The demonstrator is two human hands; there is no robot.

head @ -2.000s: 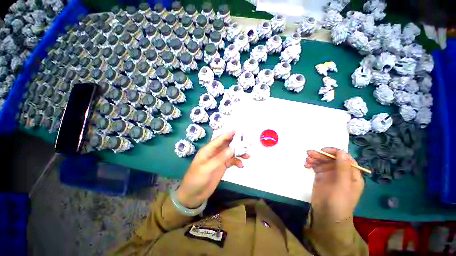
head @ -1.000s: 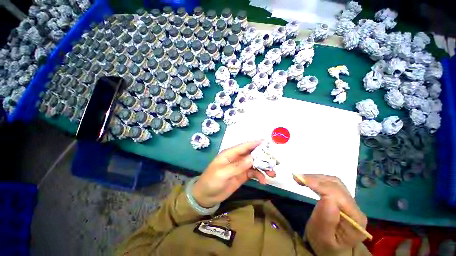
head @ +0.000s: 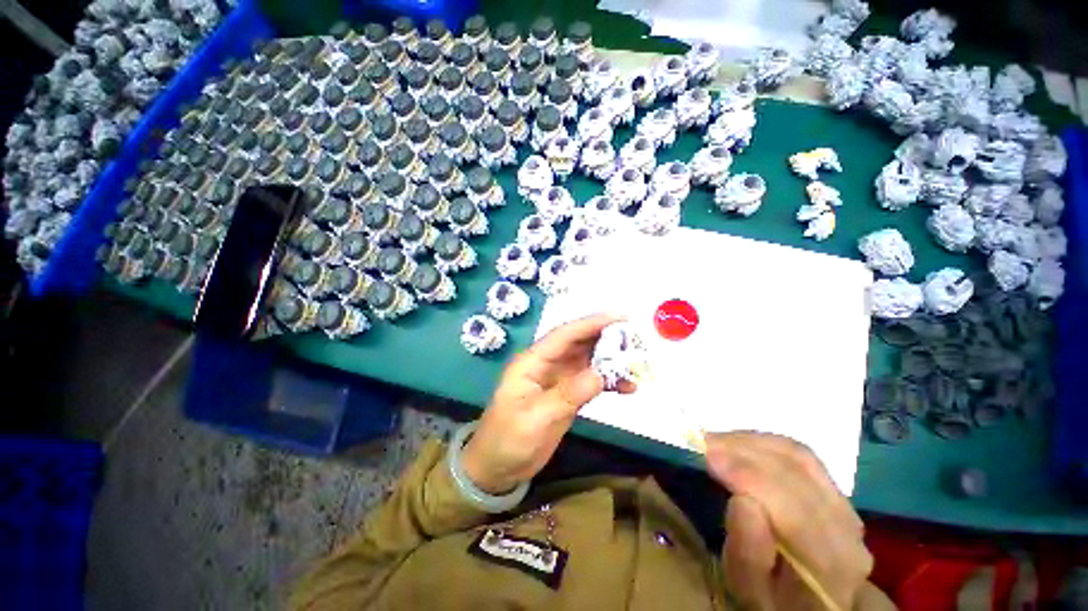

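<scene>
My left hand (head: 539, 400) holds a pale figurine body (head: 619, 356) between thumb and fingers, over the near left part of the white sheet (head: 776, 346). My right hand (head: 787, 507) is closed around a thin yellow-tan stick (head: 802, 575); its tip points toward the body and does not touch it. A red dish (head: 677, 319) with shiny contents lies on the sheet. Open part-assembled bodies (head: 507, 298) stand left of and above the sheet. Small cream and white insert pieces (head: 818, 209) lie above it.
Capped bodies (head: 376, 179) stand in tight rows at left, with a black smartphone (head: 248, 263) over them. White bodies (head: 954, 173) are heaped at right, above dark grey caps (head: 949, 370). Blue bins (head: 155, 137) flank the bench.
Since two seconds ago, both hands have moved nearer each other, and the stick has swung around toward the body. In the last second the held body has been turned and raised slightly.
</scene>
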